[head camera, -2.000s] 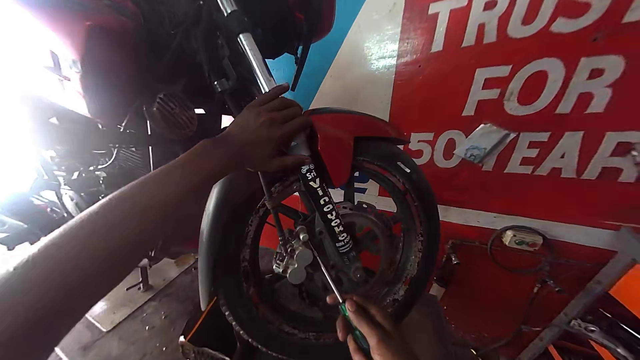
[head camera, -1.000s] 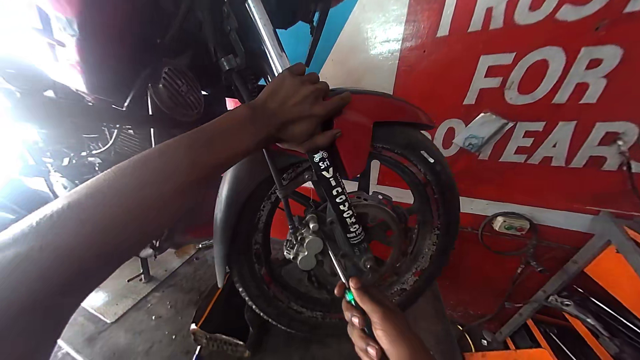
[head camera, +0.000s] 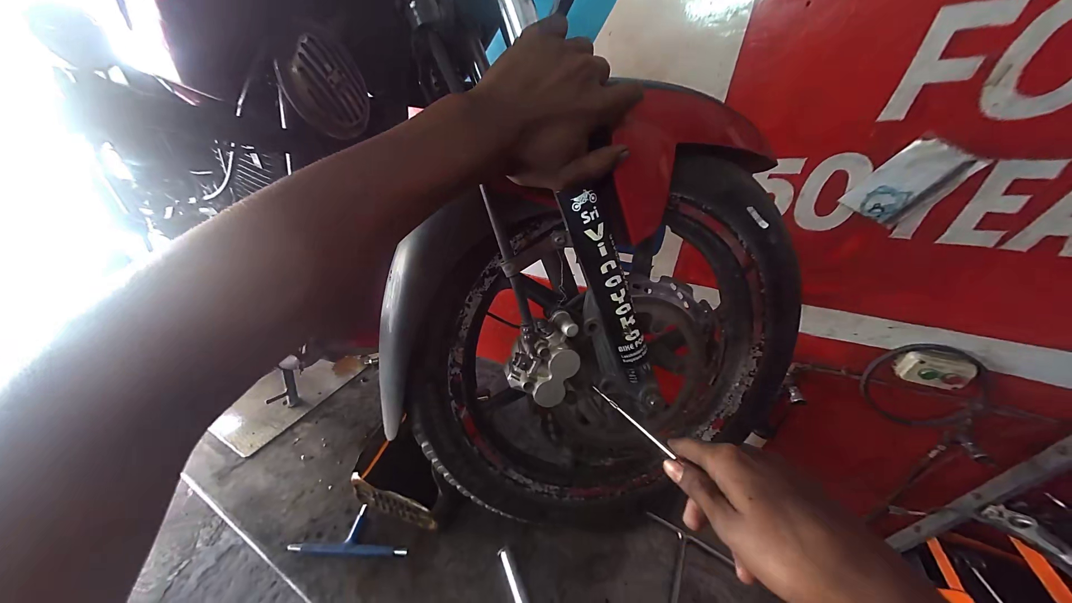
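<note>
My left hand (head camera: 565, 105) grips the upper part of the motorcycle's front fork leg (head camera: 605, 276), just above its black sleeve with white lettering, beside the red front fender (head camera: 699, 121). My right hand (head camera: 745, 502), at the lower right, is closed on a screwdriver; its thin metal shaft (head camera: 641, 425) points up and left toward the wheel hub, and the fingers hide its handle. Left of the tip is the brake caliper (head camera: 546, 367), near the brake disc (head camera: 670, 306) of the front wheel (head camera: 775, 251). Whether the tip touches anything, I cannot tell.
On the floor lie a blue T-handle wrench (head camera: 347, 549), a metal bar (head camera: 511, 576) and thin rods. A metal stand plate (head camera: 289, 406) is at the left. Behind the wheel stands a red painted wall (head camera: 837, 67) with a switch box (head camera: 935, 368). A grey metal frame (head camera: 980, 494) is at the lower right.
My left hand stays on the fork. My right hand has drawn back to the lower right with the screwdriver, whose tip is now farther from the caliper. The view has come closer to the wheel.
</note>
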